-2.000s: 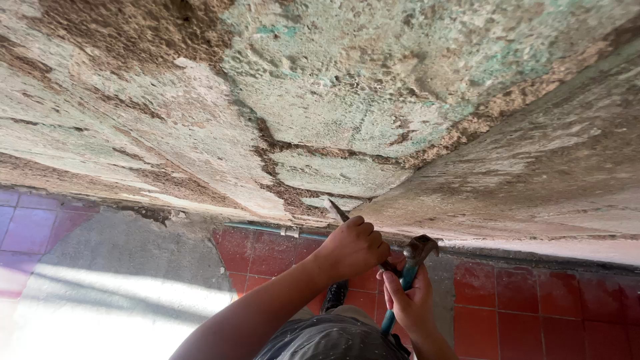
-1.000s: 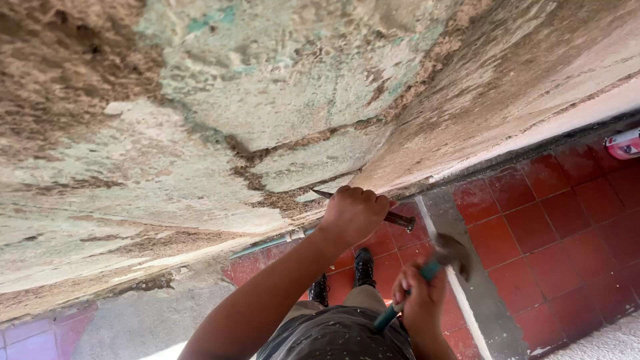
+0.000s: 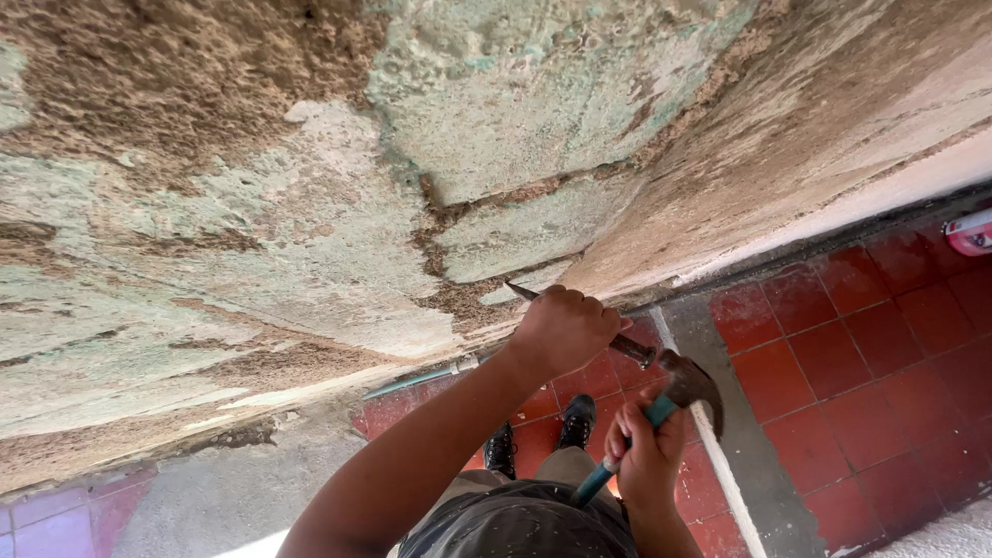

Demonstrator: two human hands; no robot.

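Note:
My left hand [image 3: 566,329] is closed around a steel chisel [image 3: 634,350], its pointed tip at the lower edge of a patch of flaking greenish plaster on the wall [image 3: 504,232]. The chisel's struck end sticks out past the heel of my hand. Below and to the right, my right hand [image 3: 649,449] grips a claw hammer [image 3: 595,482] by its teal handle. The hammer's head is close beside the chisel's struck end; whether they touch I cannot tell. Brown bare patches and cracks surround the chisel's tip.
Red floor tiles [image 3: 841,349] and a grey cement strip [image 3: 763,465] lie below the wall. A pale blue pipe [image 3: 411,381] runs along the wall's foot. My black boots [image 3: 577,418] stand beneath me. A red and white container [image 3: 970,232] is at the far right.
The hammer's head has come nearer to the chisel's struck end since one second ago. The view has shifted, showing more floor on the right than two seconds ago.

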